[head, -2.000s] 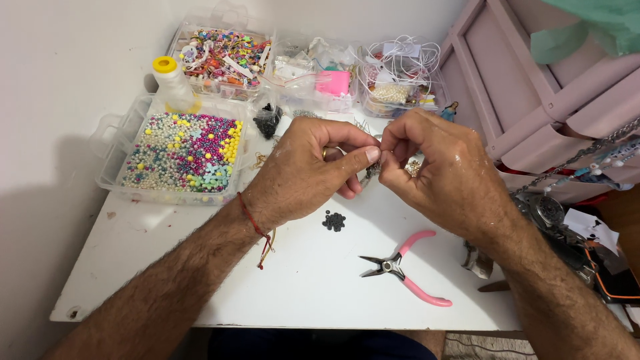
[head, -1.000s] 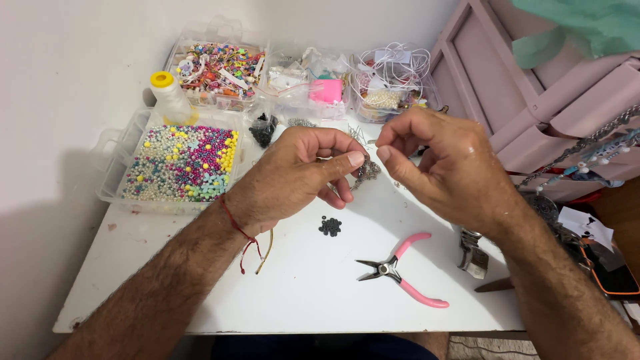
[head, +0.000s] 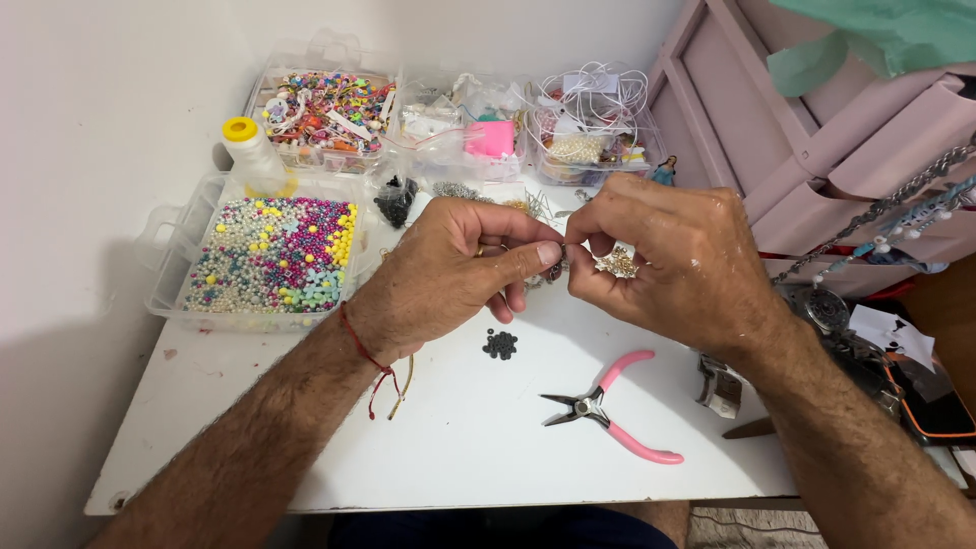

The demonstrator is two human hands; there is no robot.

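My left hand pinches a small dark metal piece between thumb and index finger; fingers hide most of it. My right hand meets it there, its thumb and index fingertips closed at the same piece; whether they grip it too is hard to tell. Below the hands lies a small pile of black disc beads. Pliers with pink handles rest on the white table, jaws apart and pointing left. Gold-coloured beads or findings show behind my right hand, and silver chain lies behind my left.
An open clear box of pearly beads stands at left, a thread spool behind it. Boxes of colourful beads, packets and white cord line the back. Pink drawers, a wristwatch and hanging chains are at right.
My right hand's fingertips parted from my left hand's one second ago and are now back together with them. The pliers and the black bead pile have stayed on the table.
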